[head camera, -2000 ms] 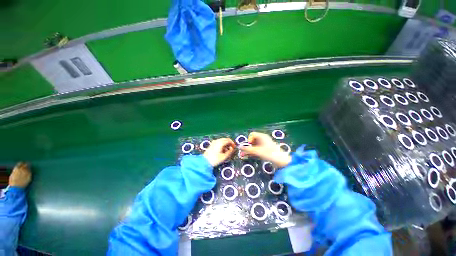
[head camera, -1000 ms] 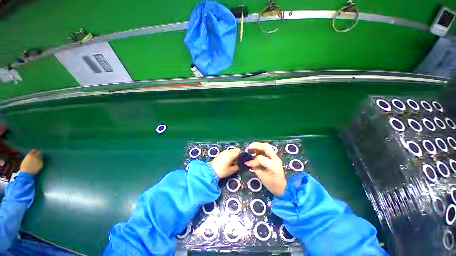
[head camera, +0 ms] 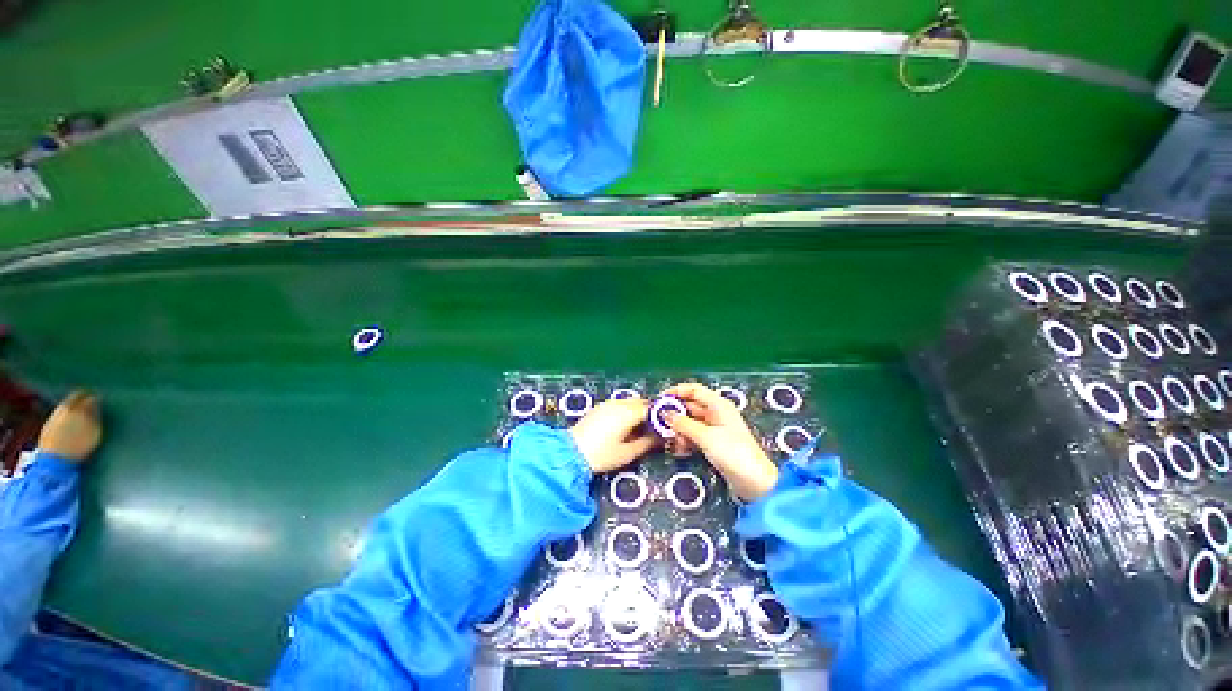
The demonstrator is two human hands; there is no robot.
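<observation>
A ring-faced component (head camera: 668, 416), white ring around a dark centre, is held in the fingertips of both hands above the far part of the blister tray. My left hand (head camera: 615, 435) grips its left side and my right hand (head camera: 719, 439) its right side. The ring faces up towards me. The clear, shiny blister tray (head camera: 662, 581) lies under my hands with rows of similar components in its pockets. My hands and blue sleeves hide some pockets.
A single component (head camera: 366, 339) lies on the green conveyor belt (head camera: 243, 446). Stacked blister trays (head camera: 986, 405) stand at right. Another person's hand (head camera: 70, 425) is at far left. A blue cloth cover (head camera: 577, 101) and metal rings hang at the green panel.
The held component was dark in the fingertips a second ago; its white ring now shows. The single component on the belt has moved left, away from the tray.
</observation>
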